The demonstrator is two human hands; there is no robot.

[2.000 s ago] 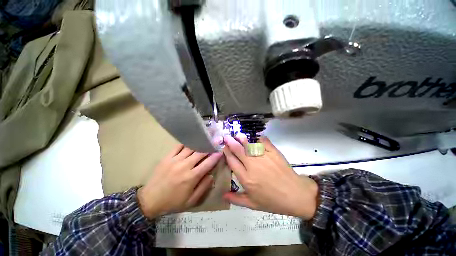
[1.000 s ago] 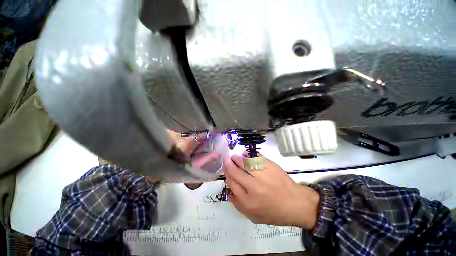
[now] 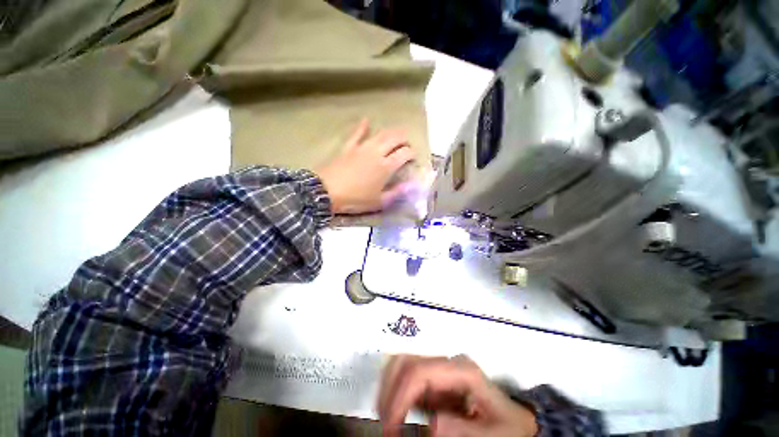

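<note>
A tan cloth panel [image 3: 316,107] lies on the white table, left of and behind the needle area. My left hand [image 3: 371,171] rests on the panel's near right corner, fingers spread, beside the lit needle area [image 3: 423,226]; its fingertips are washed out by the glare. My right hand [image 3: 448,397] is off the cloth near the table's front edge, fingers bent and blurred; whether it holds anything cannot be told. The sewing machine head [image 3: 555,145] stands to the right of the cloth.
More tan cloth [image 3: 111,102] is heaped at the far left. Black snips [image 3: 585,305] lie on the bed at right, with black scissor handles [image 3: 688,354] farther right. A small cream knob [image 3: 514,273] is near the needle. A printed ruler scale [image 3: 312,371] runs along the front.
The view has swung and pulled back, showing more of the machine and table. My right hand has left the needle area and come down to the front edge. The panel now lies behind the needle.
</note>
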